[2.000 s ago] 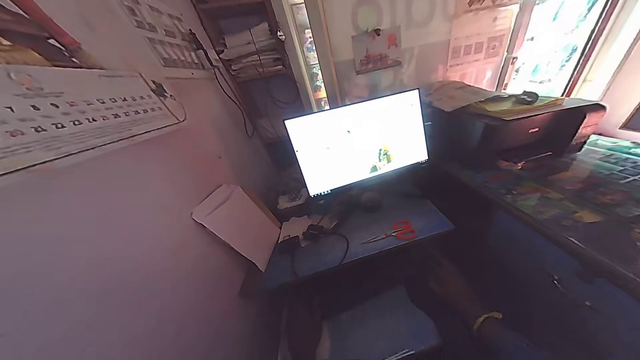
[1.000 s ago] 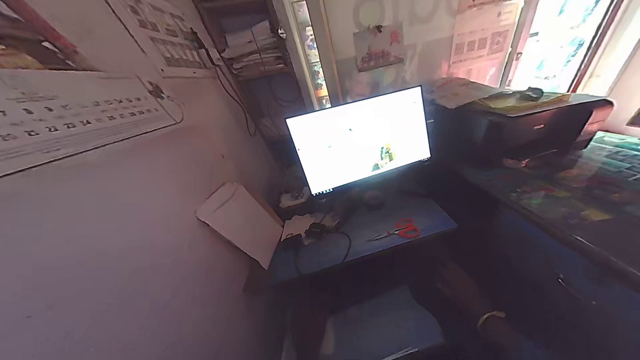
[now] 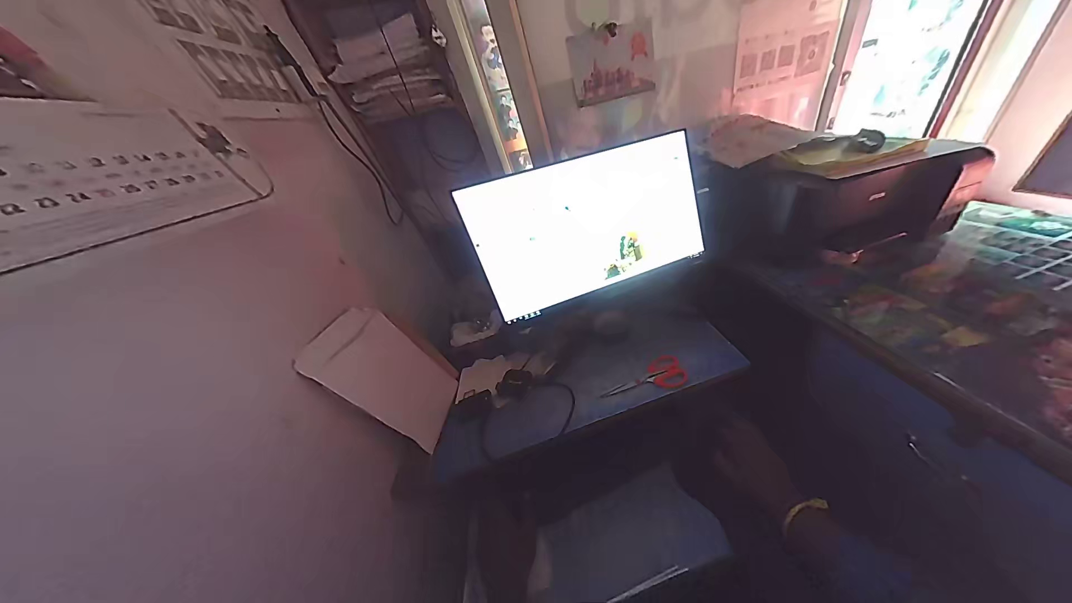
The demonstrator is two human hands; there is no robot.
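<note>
My right hand (image 3: 741,456), with a yellow bracelet at the wrist, is in deep shadow below the desk's front edge, at the right of a pale bluish surface (image 3: 641,536). My left hand (image 3: 507,536) is a dark shape at that surface's left side; its fingers cannot be made out. Whether either hand holds something cannot be told. Above them on the blue desk (image 3: 586,419) lie red-handled scissors (image 3: 666,373), blades pointing left. A black cable (image 3: 572,406) with dark plugs (image 3: 513,383) lies at the desk's left, over papers. A lit monitor (image 3: 586,226) stands behind.
A large envelope or folder (image 3: 381,373) leans on the left wall. An Epson printer (image 3: 871,197) with papers on top stands at the right on a glass-topped counter (image 3: 946,335). A calendar (image 3: 109,180) hangs on the left wall, and stacked papers (image 3: 389,63) fill a shelf.
</note>
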